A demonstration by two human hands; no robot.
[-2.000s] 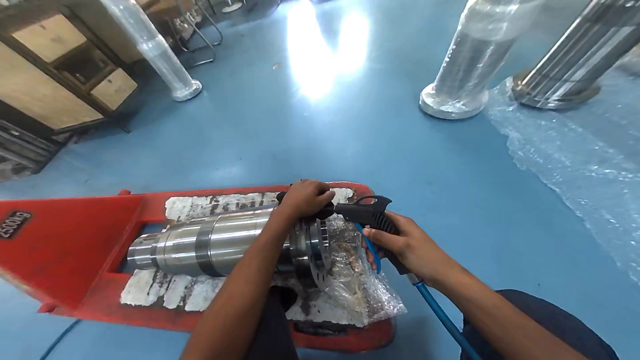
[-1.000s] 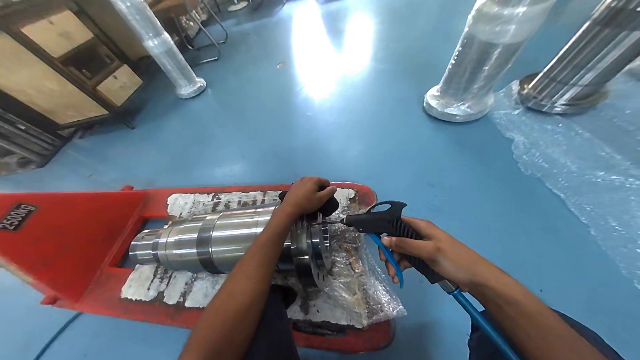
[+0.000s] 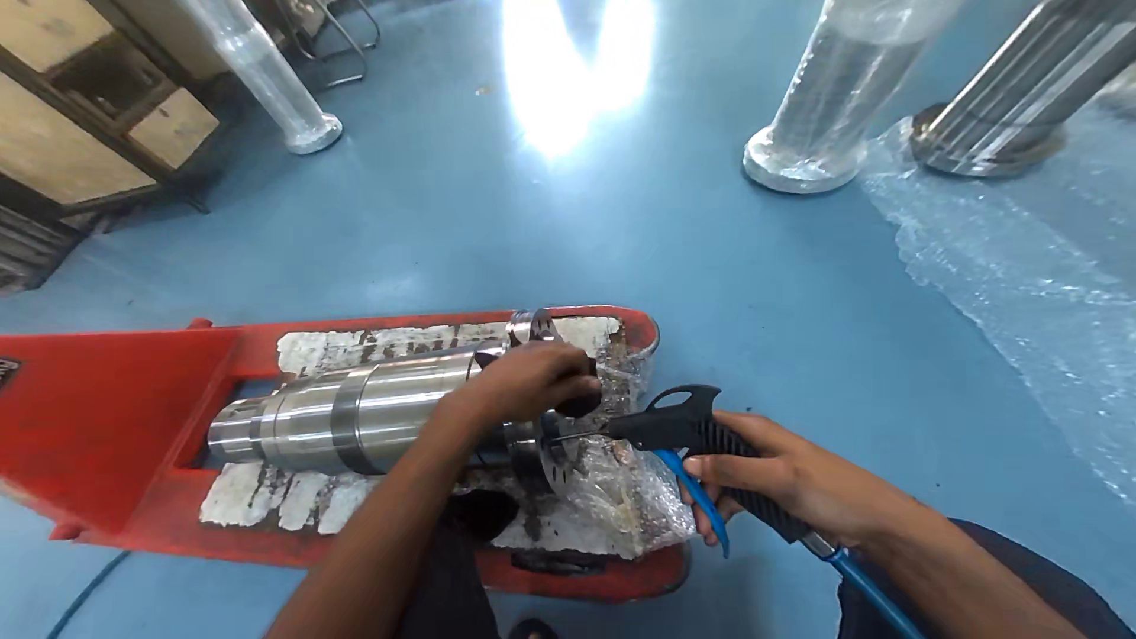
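A shiny stepped metal spindle [image 3: 399, 408] lies on its side across the forks of a red pallet truck [image 3: 133, 426]. My right hand [image 3: 754, 470] grips a black air blow gun [image 3: 674, 422] with a blue trigger lever and a blue hose. The thin nozzle points left at the holed flange [image 3: 550, 453] on the spindle's right end. My left hand [image 3: 541, 382] reaches over the spindle and holds a black cloth or pad, only partly seen, above the flange. A crumpled piece of bubble wrap [image 3: 639, 506] lies under the flange end.
Film-wrapped cylinders [image 3: 816, 115] stand on the blue floor at upper right and upper left. A bare metal cylinder [image 3: 1003, 115] stands on spread bubble wrap [image 3: 1047, 248] at the right. A cabinet [image 3: 80, 115] and metal chair legs are at upper left. My feet are beside the forks.
The blow gun has come nearer the flange; two seconds ago its nozzle was higher, close to my left hand. A holed ring now shows beyond my left hand.
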